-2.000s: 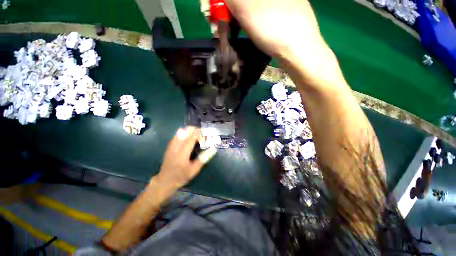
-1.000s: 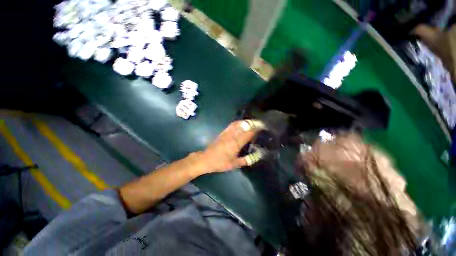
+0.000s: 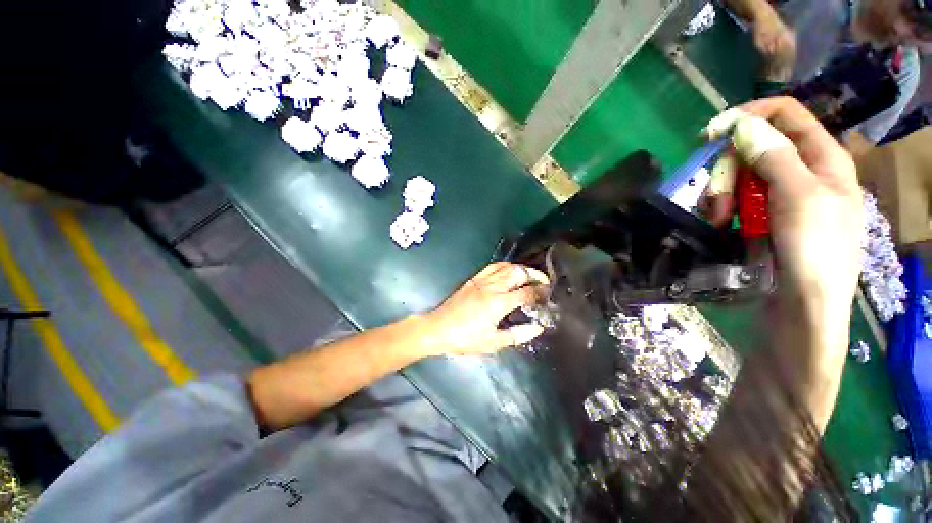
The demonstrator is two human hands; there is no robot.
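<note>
The black hand press [image 3: 654, 240] stands on the dark green bench, tilted in view. My right hand [image 3: 792, 163], with pale covers on its fingertips, is closed around the red press handle [image 3: 753, 201]. My left hand [image 3: 496, 310] is at the press base, its thumb and finger on a small white insert [image 3: 538, 316], partly hidden by the fingers. Two white inserts [image 3: 411, 229] lie left of the press. A large heap of white inserts [image 3: 307, 61] lies farther left, and another heap [image 3: 664, 358] lies right of the press, partly behind hair.
The green conveyor belt [image 3: 491, 51] runs behind the bench, with a pale metal post [image 3: 593, 72] beside it. A blue bin [image 3: 907, 347] and a brown cardboard box [image 3: 904, 184] are at the right. Another person's hand [image 3: 774, 39] shows across the belt. Grey floor with yellow lines is at the left.
The view has turned, so the bench now runs diagonally. The picture is sharper than a second ago, and my right hand on the red handle is back in clear view. My left hand remains at the press base.
</note>
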